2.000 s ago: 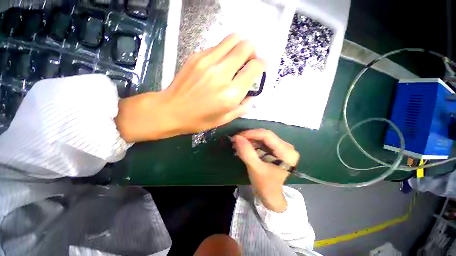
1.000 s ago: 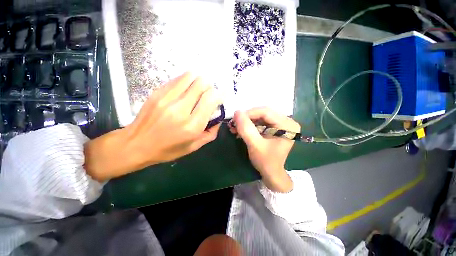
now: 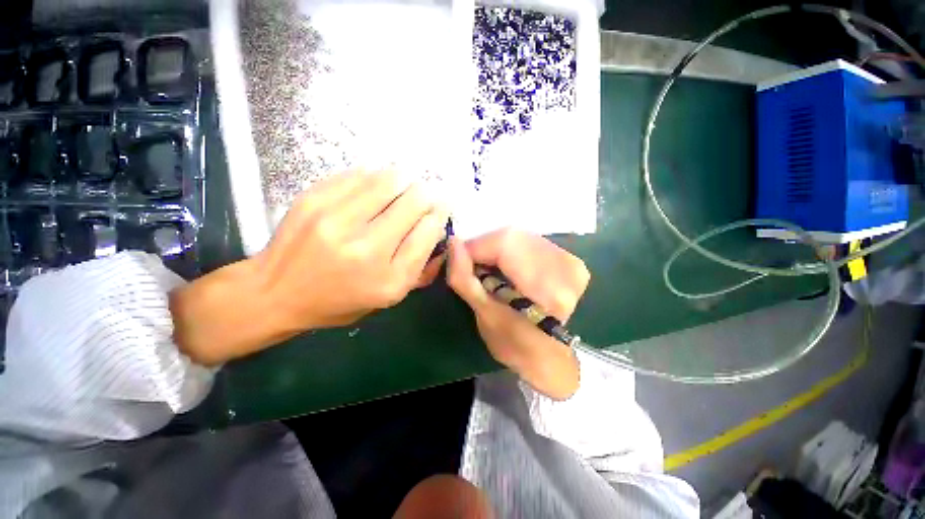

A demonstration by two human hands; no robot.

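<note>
My left hand [image 3: 350,243] holds a small black housing [image 3: 444,239] at its fingertips, over the near edge of the white parts tray [image 3: 538,193]. Most of the housing is hidden by the fingers. My right hand [image 3: 527,289] grips a black and pale banded suction pen [image 3: 515,301], its fingertips close against the housing. The pen's tip is hidden. Grey-brown specks [image 3: 279,101] lie in the tray's left section and small black parts [image 3: 522,66] in its right section.
A clear blister tray [image 3: 101,117] with black housings is at the left. A blue pump box [image 3: 832,152] stands at the right, with a clear hose [image 3: 700,377] looping to the pen. The green mat [image 3: 649,182] ends at the bench's front edge.
Since one second ago, my right hand has turned, tilting the pen's rear down, and moved slightly left against the housing. The hose loop hangs lower. My left hand still holds the housing.
</note>
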